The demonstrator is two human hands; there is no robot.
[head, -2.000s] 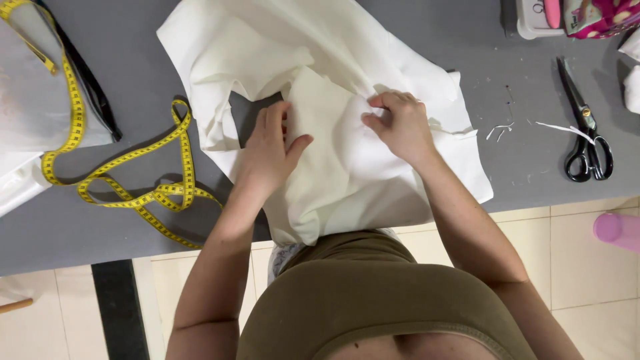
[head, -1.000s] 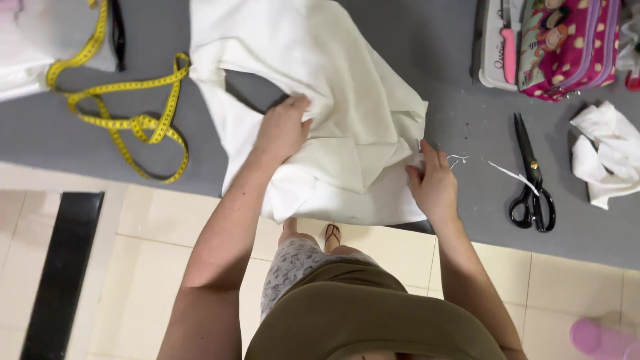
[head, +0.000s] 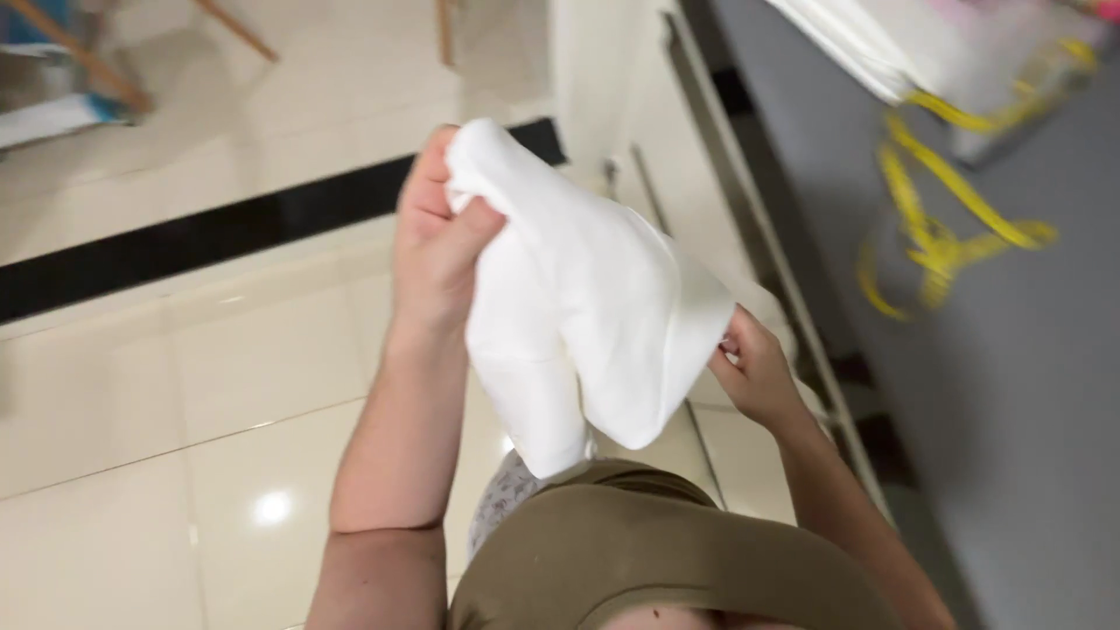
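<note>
A piece of white fabric (head: 604, 289) hangs in folds between my two hands, over the tiled floor and in front of my body. My left hand (head: 442, 232) grips its upper left end, with the thumb across the cloth. On the other side, my right hand (head: 754, 367) pinches the fabric's right edge between thumb and fingers. The lower folds of the cloth hang near my waist. Some fingers of both hands are hidden.
To the right is the grey tabletop (head: 954, 367), bearing a blurred yellow tape measure (head: 936, 236) and white material (head: 884, 52). A black strip (head: 219, 236) crosses the floor tiles. Wooden legs (head: 236, 31) stand at the upper left.
The white fabric lay on the table in the earlier frames; now both hands hold it up away from the table. The view has turned strongly to the left.
</note>
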